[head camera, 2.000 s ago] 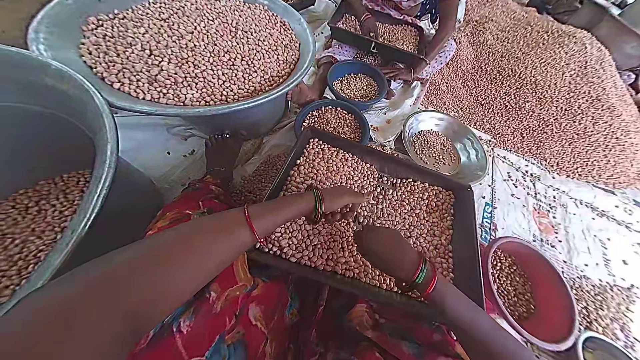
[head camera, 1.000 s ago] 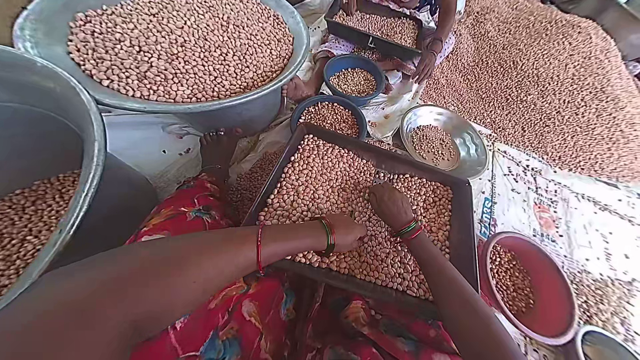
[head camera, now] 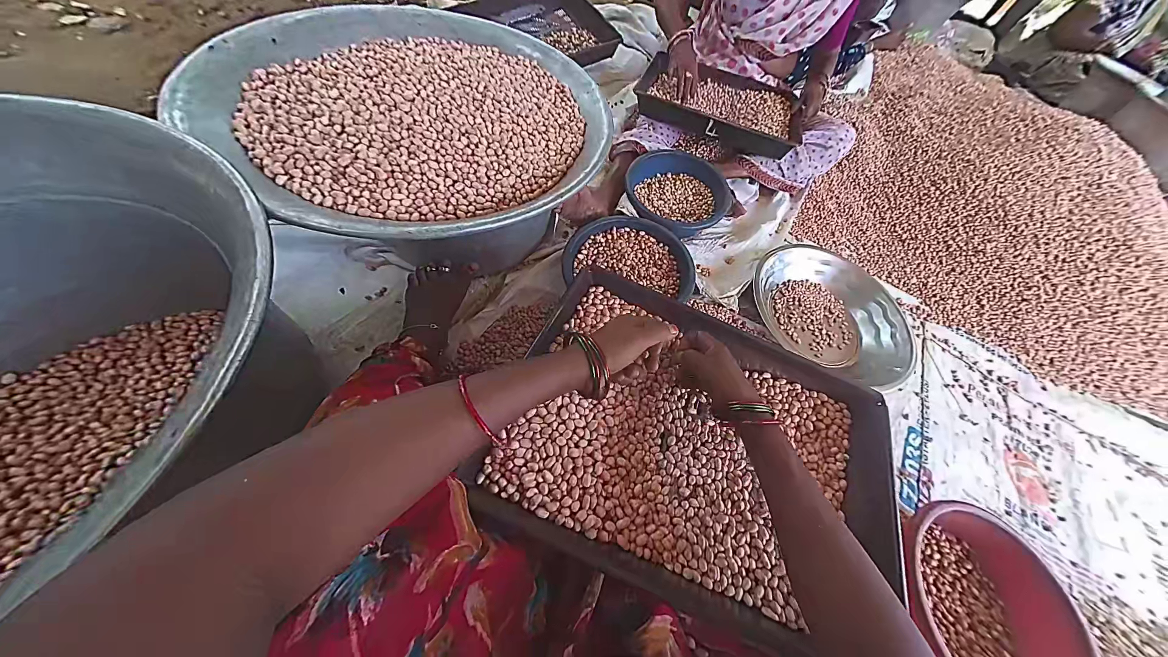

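A dark rectangular tray (head camera: 881,456) full of pinkish-brown nuts or beans (head camera: 630,474) rests on my lap over red patterned cloth. My left hand (head camera: 636,345), with green and red bangles at the wrist, is at the tray's far side over the nuts, fingers curled. Close beside it, my right hand (head camera: 712,367) is bent down onto the nuts, its fingertips mostly hidden. Whether either hand holds any nuts, I cannot tell. A blue bowl (head camera: 573,246) of nuts stands just beyond the tray's far corner.
Large metal tubs (head camera: 598,119) (head camera: 260,274) of nuts stand left. Across from me, a seated person works at another tray (head camera: 721,135) beside a second blue bowl (head camera: 639,173). A steel basin (head camera: 890,351), a red tub (head camera: 1031,566), printed sacking (head camera: 985,411) and a large nut heap (head camera: 985,219) lie right.
Both my hands have moved from the middle and near part of the tray to its far side. The nuts in the tray are spread differently. The other person's hand is back at their tray.
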